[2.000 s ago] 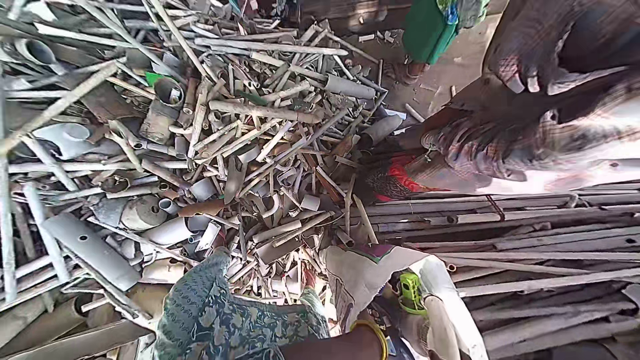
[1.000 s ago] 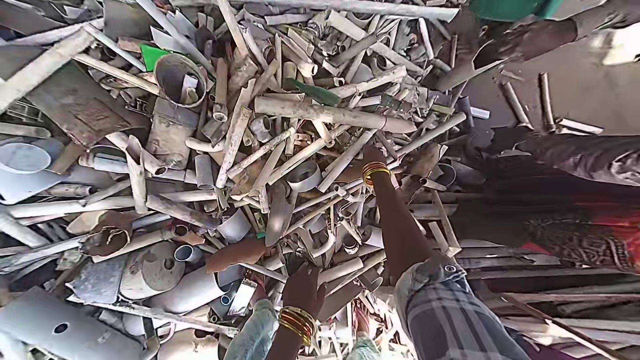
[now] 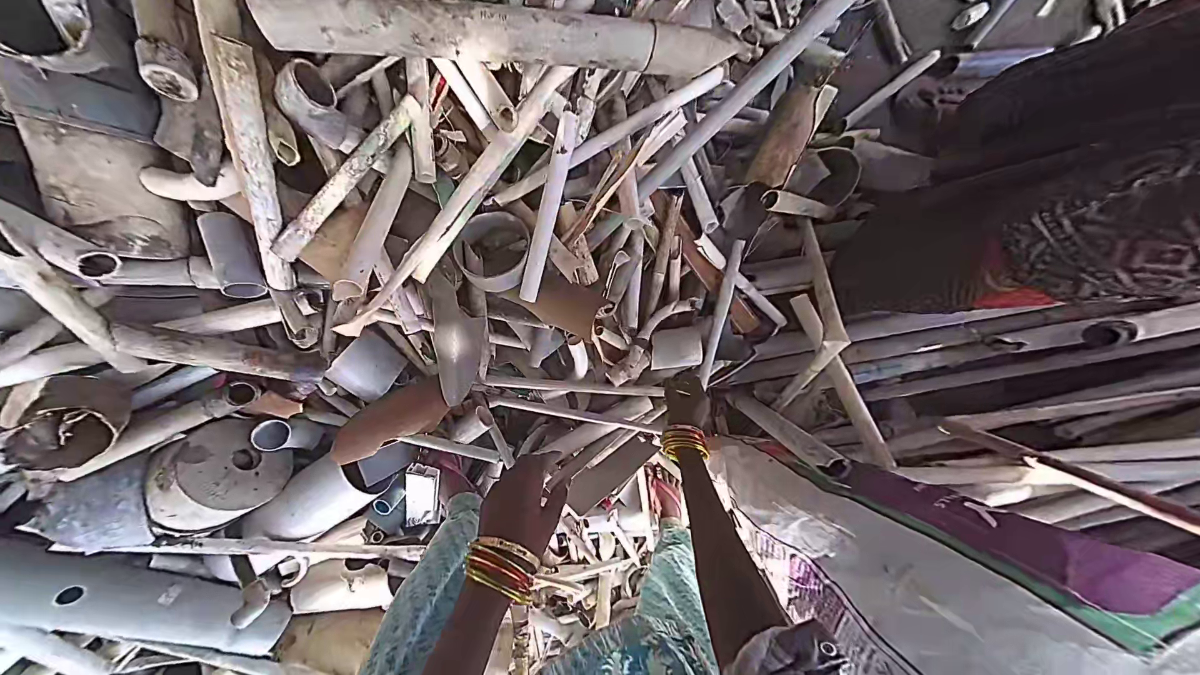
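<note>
Both hands are low over a heap of scrap plastic pipes, each wrist in bangles. My left hand (image 3: 520,502) is bent over the pieces at the heap's near side; its fingertips touch or hover by thin strips, and whether it grips one cannot be told. My right hand (image 3: 686,403) is at the end of thin pale strips (image 3: 577,412) that run leftward, its fingers curled and dark, so its hold is unclear. Left of the hands lies a brown curved pipe shard (image 3: 392,420). Above them are a grey pipe ring (image 3: 492,251) and a narrow white pipe (image 3: 551,206).
A wide grey pipe (image 3: 450,37) crosses the top. At lower left lies a large grey pipe with a hole (image 3: 131,595). Long pipes (image 3: 1031,384) are stacked at right. A printed sack (image 3: 900,544) is beside my right arm. Dark patterned cloth (image 3: 1059,206) is at upper right.
My right hand has drawn back from farther up the heap toward my body. The sack shows beside my right arm, where one second ago it did not. The view has moved closer to the heap.
</note>
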